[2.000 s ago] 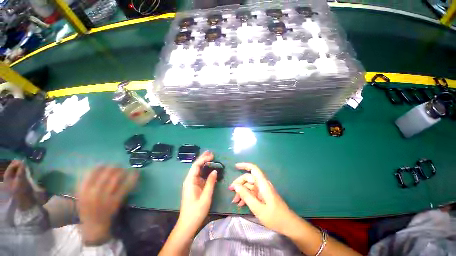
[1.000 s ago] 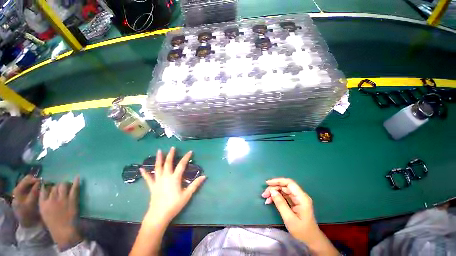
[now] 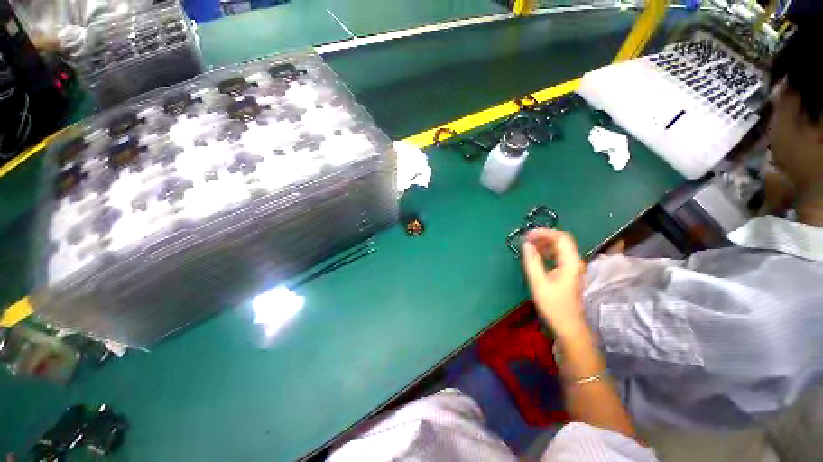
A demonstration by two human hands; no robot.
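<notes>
Two thin black case frames lie on the green bench right of the middle. My right hand is at the nearer frame and partly covers it; the fingers are bent and blurred, and I cannot tell whether they grip it. My left hand is not in view. Several joined black units lie at the lower left, cut by the picture's edge. A tall stack of clear blister trays stands at the left, with dark modules in some top pockets.
Dark tweezers lie before the stack. A loose module lies right of them. A whitish bottle, spare frames, a crumpled wipe and a white component tray are further right. A person sits at the right.
The view has swung right. My left hand has gone from the joined units and out of view. My right hand has moved right to the two case frames.
</notes>
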